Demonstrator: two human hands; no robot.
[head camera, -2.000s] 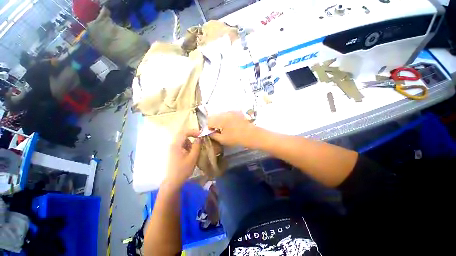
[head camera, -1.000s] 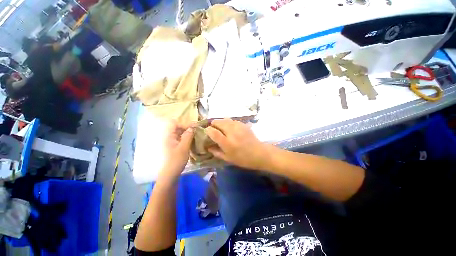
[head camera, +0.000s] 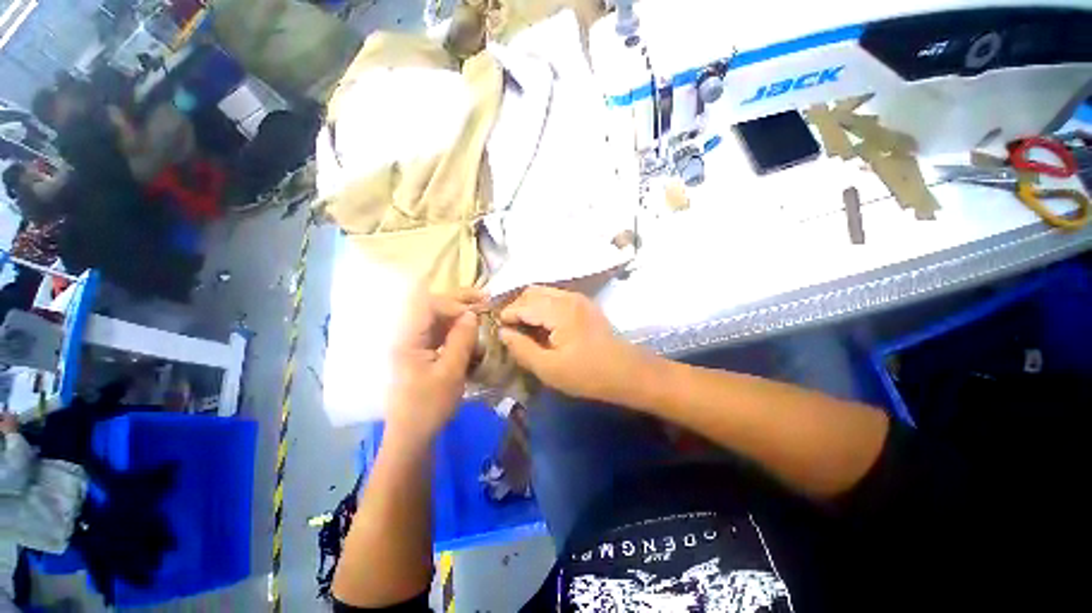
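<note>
A khaki garment body lies crumpled on the white table, joined to a broad overexposed white panel on its right. My left hand and my right hand meet at the table's front edge, below the white panel. Their fingertips pinch a narrow khaki fold between them. Khaki cloth hangs below the fingers toward the lap. The exact shape of the fold is partly hidden by the fingers and blurred.
The JACK sewing machine stands behind, its needle parts right of the white panel. A dark square pad, khaki offcuts and scissors lie to the right. Blue bins stand below. A person is at the upper left.
The view has shifted, so the machine and table items sit further right and higher. My hands have moved from a bunched hold to a fingertip pinch on the khaki fold.
</note>
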